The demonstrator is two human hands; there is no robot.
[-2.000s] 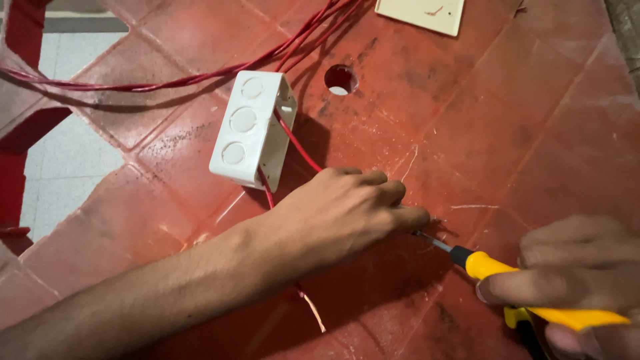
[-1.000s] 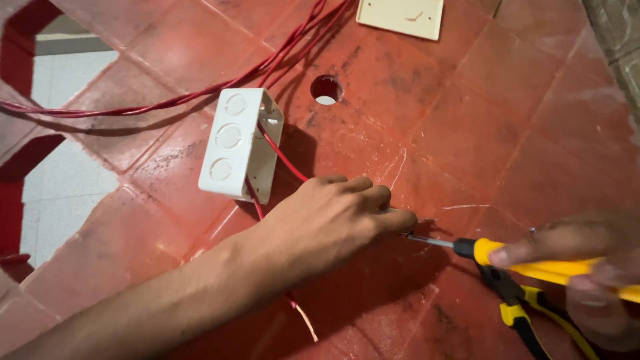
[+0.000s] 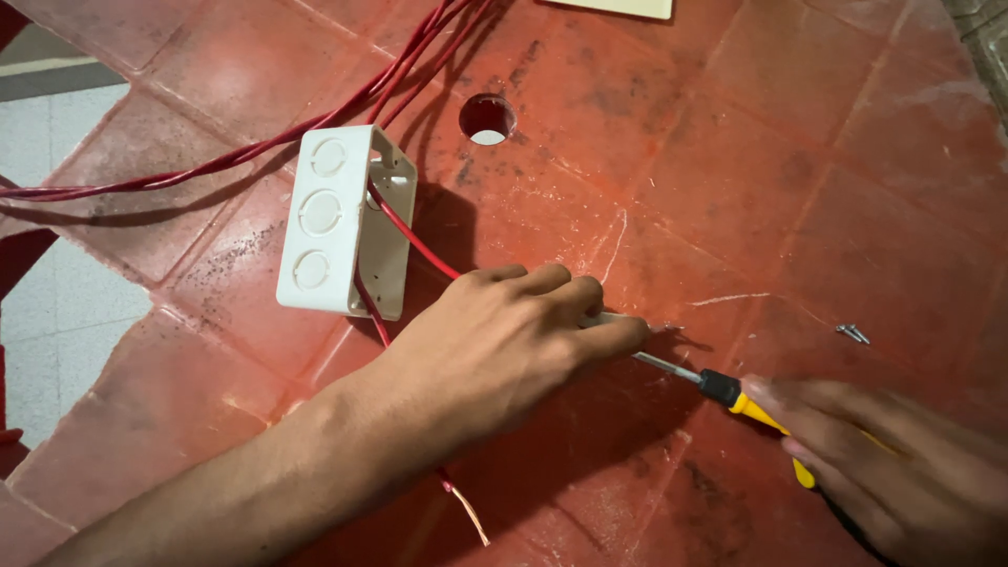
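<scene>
My left hand (image 3: 512, 339) is closed on a small pale fitting (image 3: 605, 319), mostly hidden by the fingers. A red wire (image 3: 417, 240) runs from the white plastic electrical box (image 3: 319, 216) to this hand. Another red wire leaves the box and passes under my wrist; below the forearm shows a bare copper end (image 3: 470, 516). My right hand (image 3: 874, 457), slightly blurred, holds a screwdriver (image 3: 718, 387) with a yellow and black handle. Its metal shaft points at the fitting, and the tip is hidden at my left fingers.
Twisted red wires (image 3: 260, 148) cross the red tiled surface at the upper left. A round hole (image 3: 487, 120) lies right of the box. Small screws (image 3: 853, 334) rest at the right, and a cream plate (image 3: 622, 6) is at the top edge.
My right hand has shifted its grip around the yellow handle, while my left hand stays closed on the fitting. The view has moved closer.
</scene>
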